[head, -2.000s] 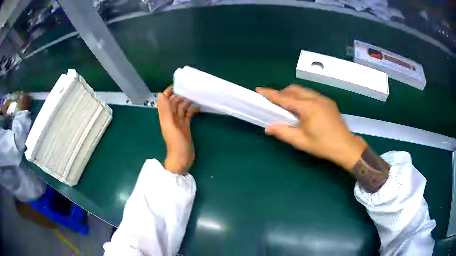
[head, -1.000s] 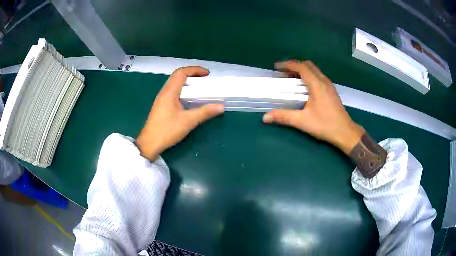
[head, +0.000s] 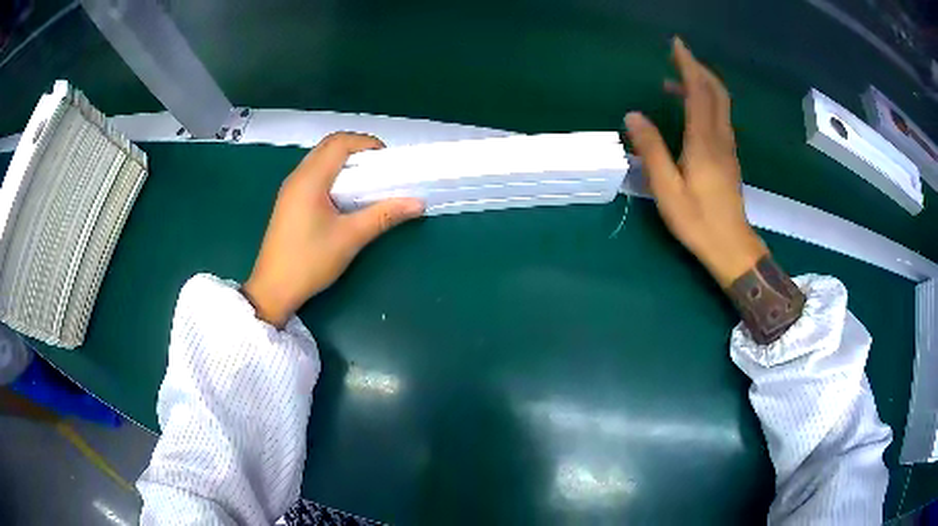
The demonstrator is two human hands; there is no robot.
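Observation:
A long bundle of folded white card inserts (head: pixel 494 173) lies crosswise near the metal strip, its layered edges towards me. My left hand (head: pixel 327 221) holds its left end, thumb in front and fingers behind. My right hand (head: pixel 691 164) is off the right end, fingers apart and raised, with nothing in it. A thin thread-like strand hangs below the bundle's right end.
A tall cream-grey stack of card pieces (head: pixel 70 221) stands at far left by the metal post (head: pixel 170 67). Beyond the metal strip (head: pixel 823 228) at right lie a slim white box (head: pixel 862 151) with a dark hole and a printed box (head: pixel 905 125). White card edges (head: pixel 923 375) show at far right.
The bundle came down level and squared between both hands, then shifted slightly left. My right hand has let go of its right end and opened. The view has shifted, moving the boxes rightward.

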